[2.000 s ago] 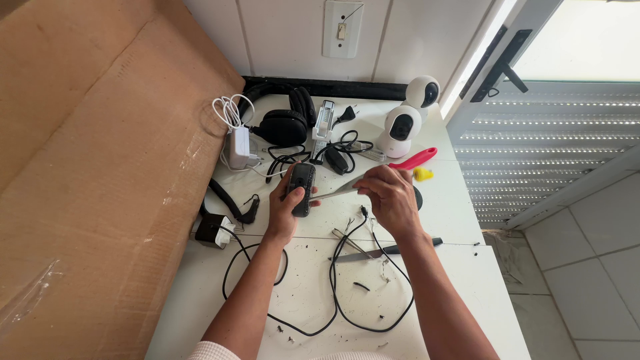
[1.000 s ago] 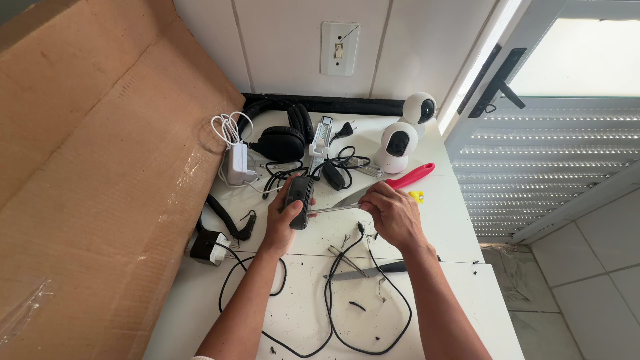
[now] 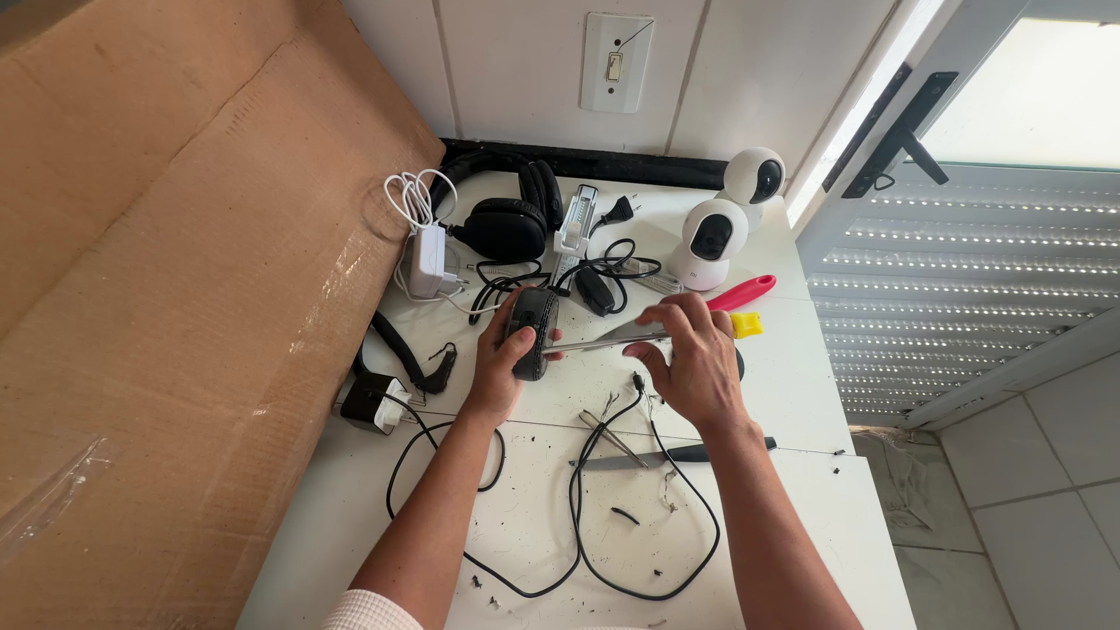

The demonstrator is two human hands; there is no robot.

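My left hand [image 3: 500, 366] holds a round black device [image 3: 534, 332] on edge above the white table. In my right hand [image 3: 696, 354] is a screwdriver with a thin metal shaft [image 3: 604, 344] and a yellow end [image 3: 747, 325]; its tip meets the ridged edge of the device. Behind the shaft lies a knife with a red handle [image 3: 744, 293]. Below my hands are metal tweezers [image 3: 617, 439], a dark-handled knife [image 3: 691, 454] and a looped black cable [image 3: 577, 516].
Black headphones [image 3: 500, 229], a white power adapter [image 3: 429, 261], a metal-and-white part [image 3: 576, 223] and two white cameras [image 3: 710, 241] stand toward the wall. A large cardboard sheet [image 3: 192, 262] rises at left. A black charger [image 3: 372, 402] lies near it. Small dark scraps dot the table.
The device in my left hand has turned from lying more face-on to standing on edge. The fingers of my right hand have shifted and spread on the screwdriver.
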